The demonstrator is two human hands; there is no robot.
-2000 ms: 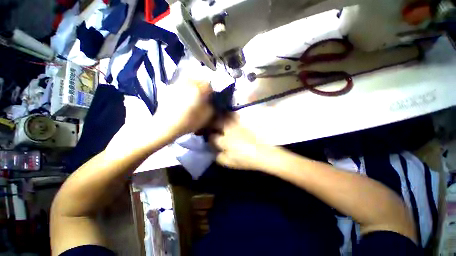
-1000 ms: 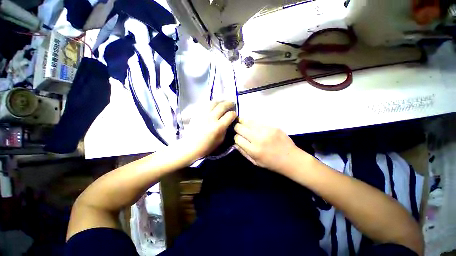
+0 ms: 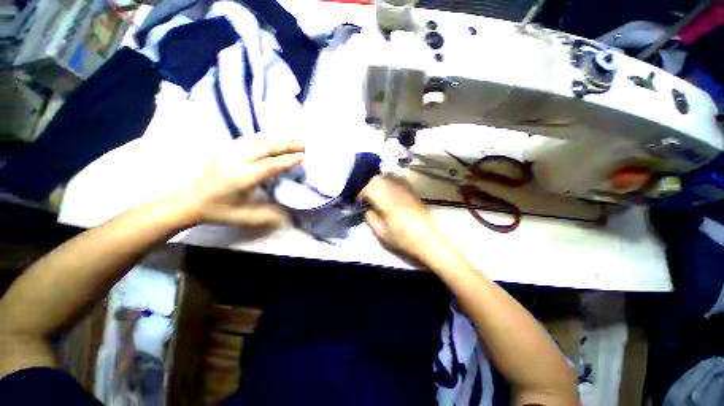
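Note:
A white and navy cloth piece (image 3: 329, 170) lies left of the needle area of the white sewing machine (image 3: 508, 95), with a dark curved band at its front edge. My right hand (image 3: 393, 214) is closed on the dark part of the cloth, just in front of the presser foot (image 3: 406, 136). My left hand (image 3: 246, 186) is blurred, with thumb and fingers apart at the cloth's left side; whether it touches the cloth is unclear. Scissors with dark red handles (image 3: 494, 208) lie under the machine arm, blades toward the needle.
Navy and white cut pieces (image 3: 230, 67) are heaped at the back left of the white table (image 3: 119, 186). A dark navy cloth (image 3: 95, 119) lies at the left edge. Striped cloth (image 3: 464, 361) hangs below the table. A printed box (image 3: 79, 36) stands at the far left.
The view has shifted, showing more of the machine head. My left hand has moved away from my right and opened. The cloth between them is now curved rather than held close by both hands.

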